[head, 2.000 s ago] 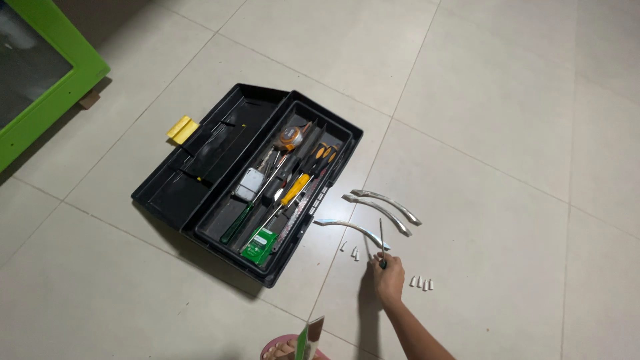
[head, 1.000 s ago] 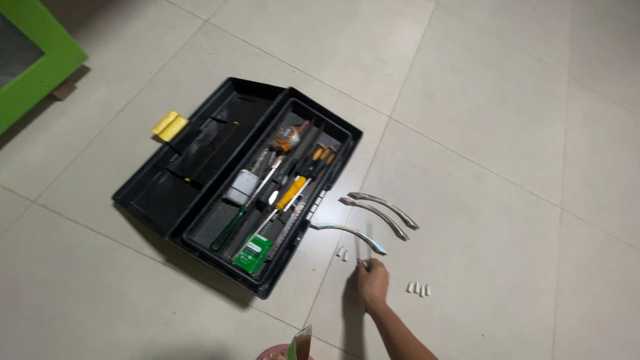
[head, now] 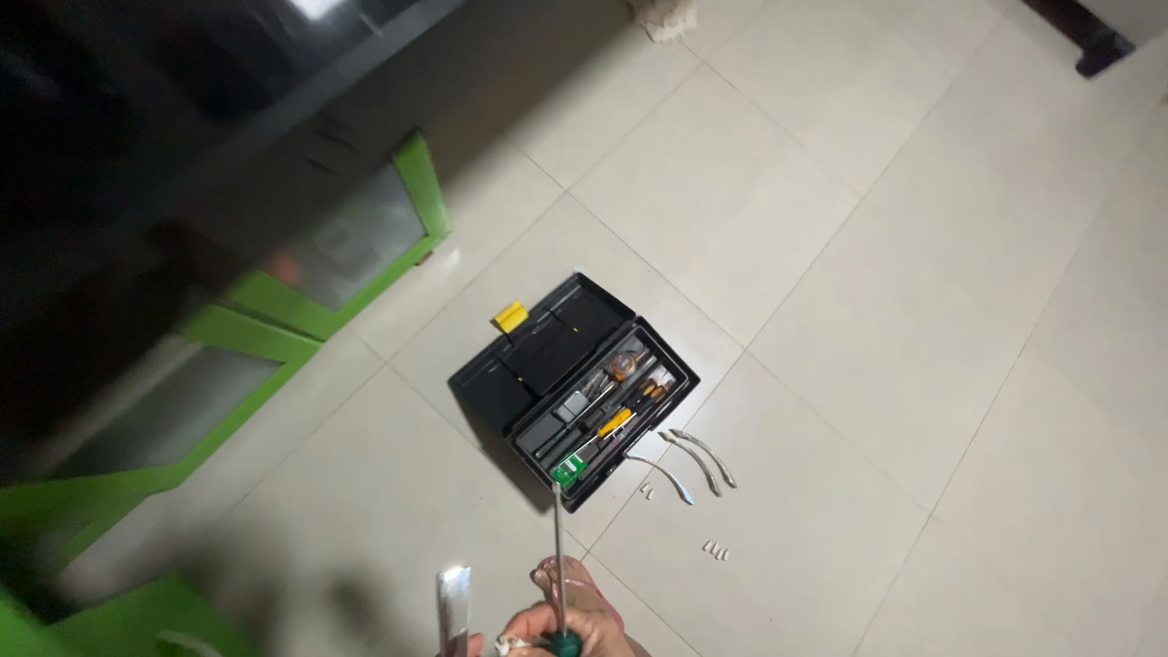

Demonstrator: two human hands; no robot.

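Note:
At the bottom edge my right hand grips a screwdriver by its green handle, the shaft pointing up toward the toolbox. A small whitish thing shows at the fingers. Left of it, the fingertips of my left hand are at a flat shiny metal piece; the rest of this hand is cut off. The black toolbox lies open on the floor, holding a tape measure, a yellow-handled tool and a green packet. Curved metal handles lie beside it.
Small pale pieces lie in a row on the tiles, with two more near the handles. A foot in a pink-strapped sandal is by my right hand. Green-framed glass panels stand at the left. A dark furniture leg is at the upper right.
The view has swung widely. My right hand, by the handles on the floor before, is now at the bottom edge near the foot. Left fingertips and the flat metal piece have come into view.

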